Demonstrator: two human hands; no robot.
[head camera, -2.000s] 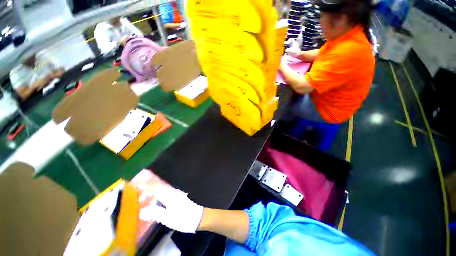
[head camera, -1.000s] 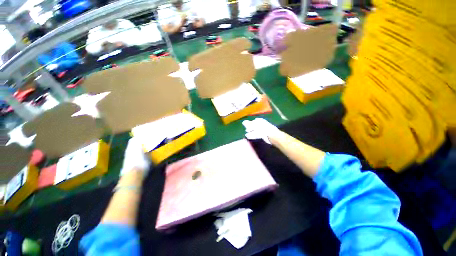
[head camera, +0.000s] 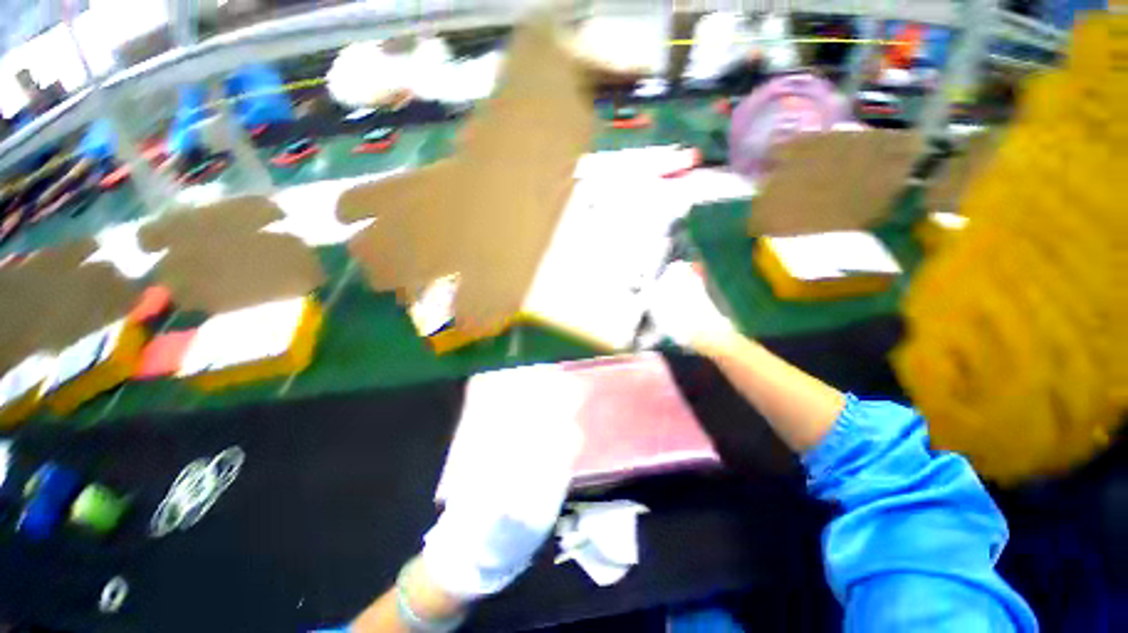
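An open carton with a white insert (head camera: 600, 254) and raised brown lid (head camera: 505, 173) is tilted above the green belt, behind the pink slab. My right hand (head camera: 683, 305), in a white glove, is at the carton's right side and appears to grip its edge; the fingers are blurred. My left hand (head camera: 517, 476), gloved and blurred, is over the left part of the pink slab (head camera: 637, 414); its fingers cannot be made out. A crumpled white piece (head camera: 602, 540) lies in front of the slab.
More open cartons (head camera: 254, 344) stand on the green belt (head camera: 371, 371) to the left and right (head camera: 831, 266). A tall yellow carton stack (head camera: 1021, 284) is at right. Rubber bands (head camera: 198, 491) and a green cylinder (head camera: 99, 507) lie at left. People sit across the belt.
The view has turned. My left hand has moved from a carton's left side to over the slab. My right hand is now at a carton, which is tilted near the slab's back edge.
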